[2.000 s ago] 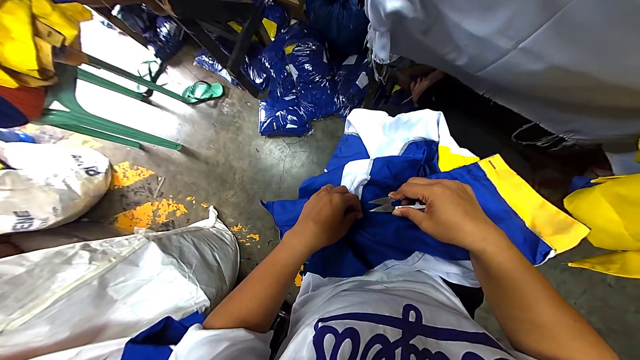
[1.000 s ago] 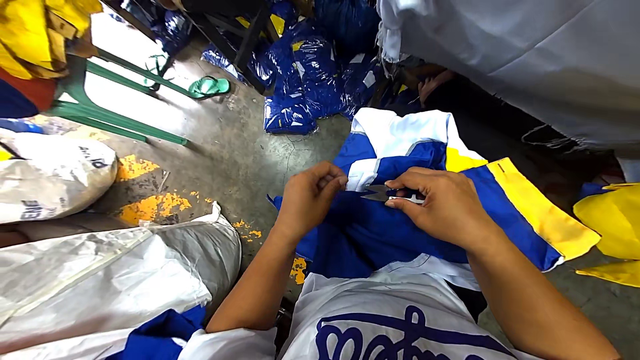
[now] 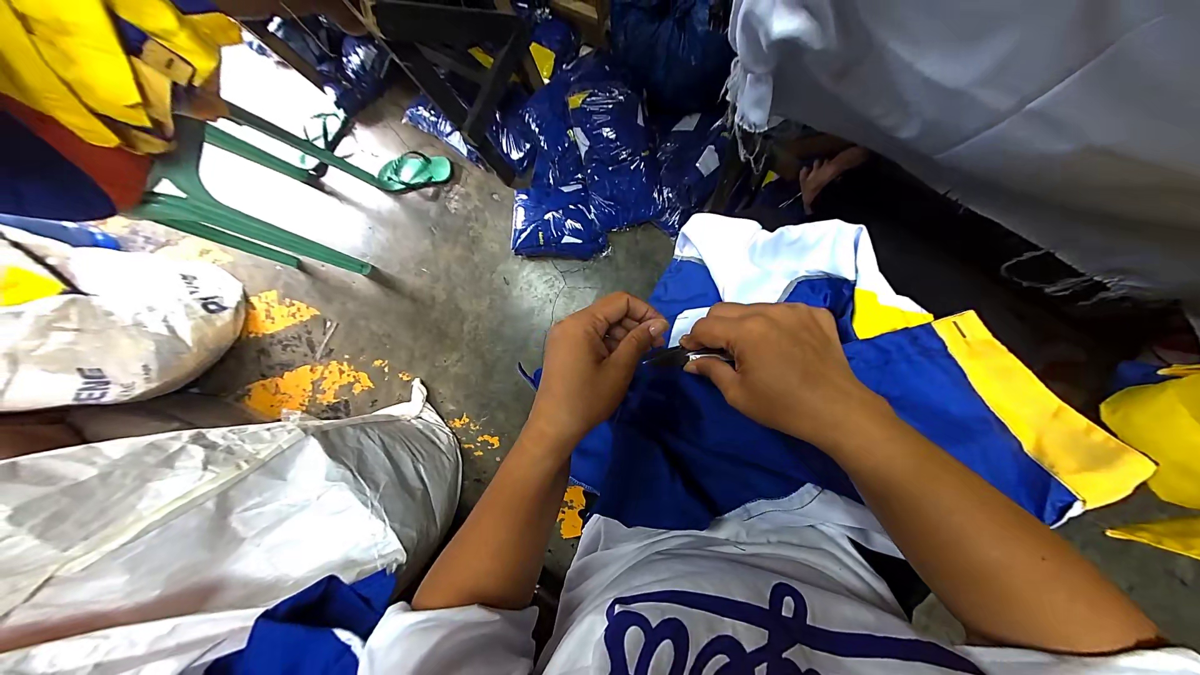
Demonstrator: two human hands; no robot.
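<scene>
A blue, white and yellow garment [image 3: 947, 403] lies across my lap. My right hand [image 3: 773, 366] holds small thread snips [image 3: 689, 356], their dark blades pointing left toward my other hand. Just left of the blades, my left hand [image 3: 605, 361] is raised over the garment with thumb and fingertips pinched together. Whether a thread or a bit of cloth is between those fingertips is too small to tell. My right hand partly hides the snips and the white patch of the garment beneath.
White sacks [image 3: 206, 525] fill the left side. A green plastic chair [image 3: 197, 187] and a green flip-flop [image 3: 414, 171] are at upper left. Plastic-wrapped blue bundles [image 3: 600, 150] lie on the concrete floor ahead. White cloth [image 3: 966, 103] hangs at upper right, a person's hand [image 3: 830, 173] beneath it.
The snips' blades showed spread apart two seconds ago; now they look closer together. My left hand has lifted from the blue cloth, where it rested in the earliest frame.
</scene>
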